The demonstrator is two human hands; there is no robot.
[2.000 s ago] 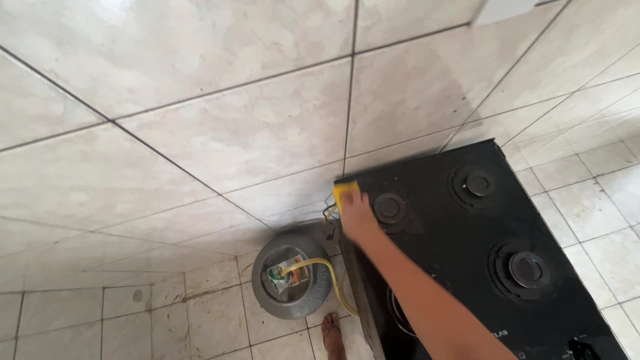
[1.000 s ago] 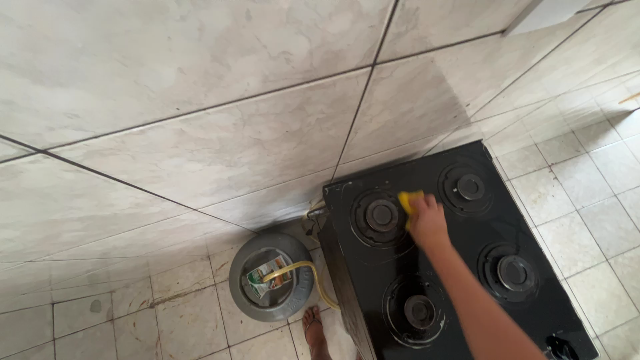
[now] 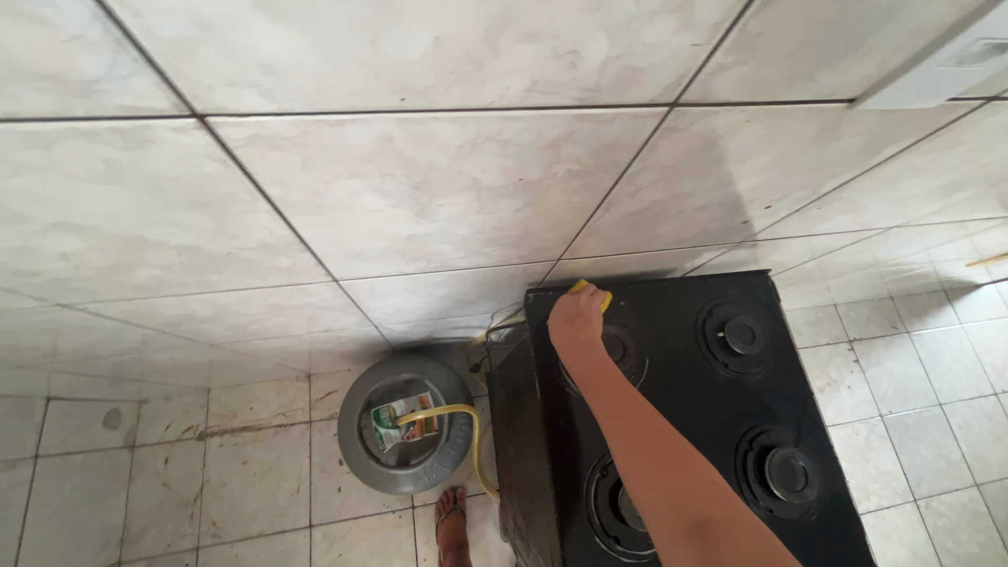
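Note:
My right hand [image 3: 579, 316] is closed on a yellow sponge [image 3: 605, 299], pressed against the black top of a gas stove [image 3: 677, 378] near its back left corner. The forearm crosses the stovetop from the lower right and partly covers the back left burner [image 3: 618, 350] and the front left burner [image 3: 626, 504]. Two more burners show on the right side, the back right burner [image 3: 740, 335] and the front right burner [image 3: 787, 475]. No pot supports sit over these burners. My left hand is not in view.
A grey gas cylinder [image 3: 405, 472] stands on the tiled floor left of the stove, with a yellow hose [image 3: 476, 453] and a printed packet [image 3: 425, 405] on top. A sandalled foot [image 3: 451, 516] is beside it. The tiled wall [image 3: 441, 181] rises behind the stove.
My right hand has moved with the sponge from between the two back burners to the stove's back left edge. Two seconds ago it was also near that corner.

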